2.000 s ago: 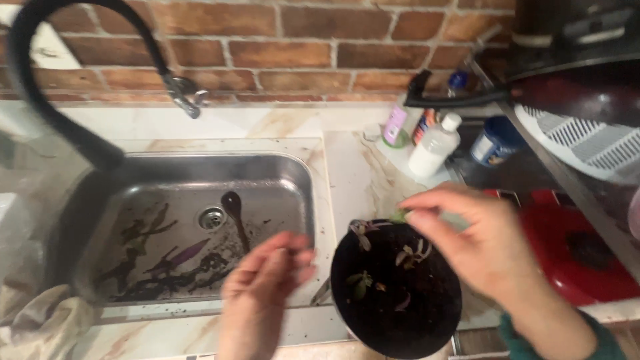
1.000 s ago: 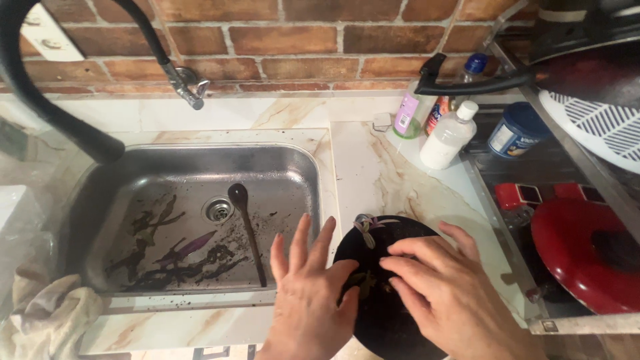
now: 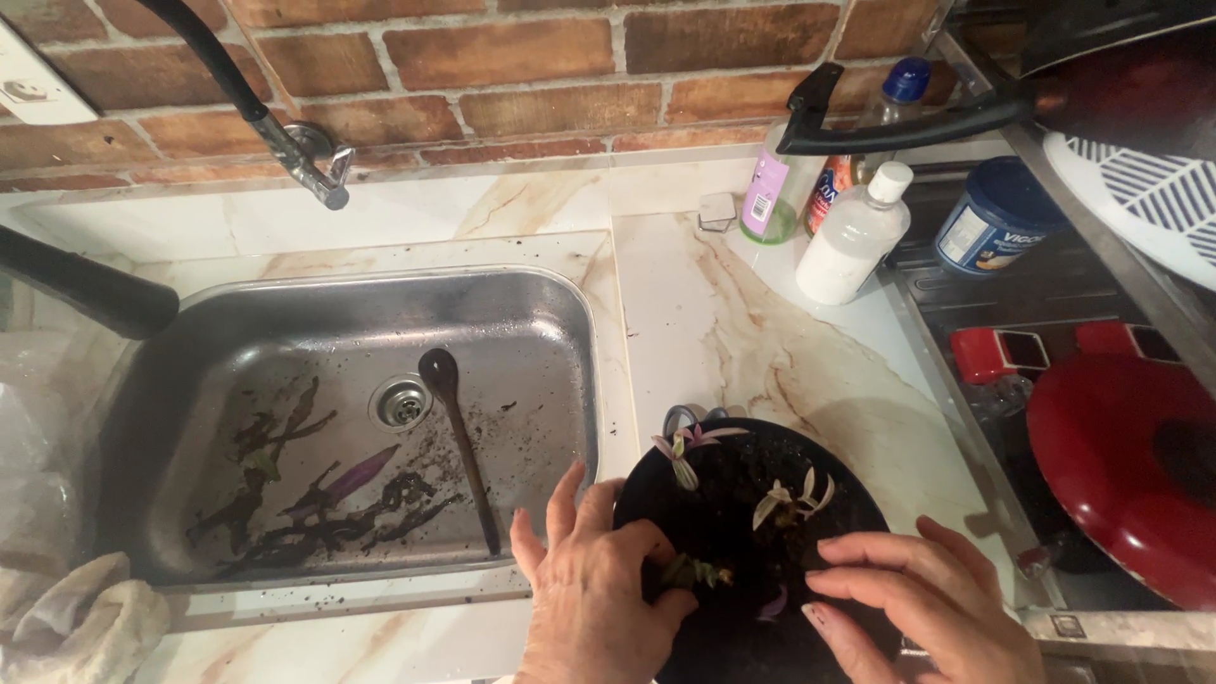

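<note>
A round black pot (image 3: 760,636) of dark soil stands at the counter's front edge. Small plant cuttings rise from it: a pink-and-green one (image 3: 682,454) at the back rim and a pale-leaved one (image 3: 793,499) at right. My left hand (image 3: 603,579) reaches over the left rim, thumb and index finger around a small green cutting (image 3: 698,572) low in the pot; whether they grip it is unclear. My right hand (image 3: 917,603) hovers at the pot's right side, fingers apart and holding nothing. A purple leaf (image 3: 774,604) lies on the soil between the hands.
Left is a steel sink (image 3: 560,323) with a dark spoon (image 3: 463,446), a purple leaf (image 3: 361,475) and wilted stems. Bottles (image 3: 845,242) stand behind the pot. A red lid (image 3: 1121,465) rests on the stove at right; a pan handle (image 3: 912,128) juts overhead. A cloth (image 3: 85,617) lies left.
My right hand, over the pot's back rim two seconds ago, has come down to its right side. My left hand has moved from the sink's edge onto the pot.
</note>
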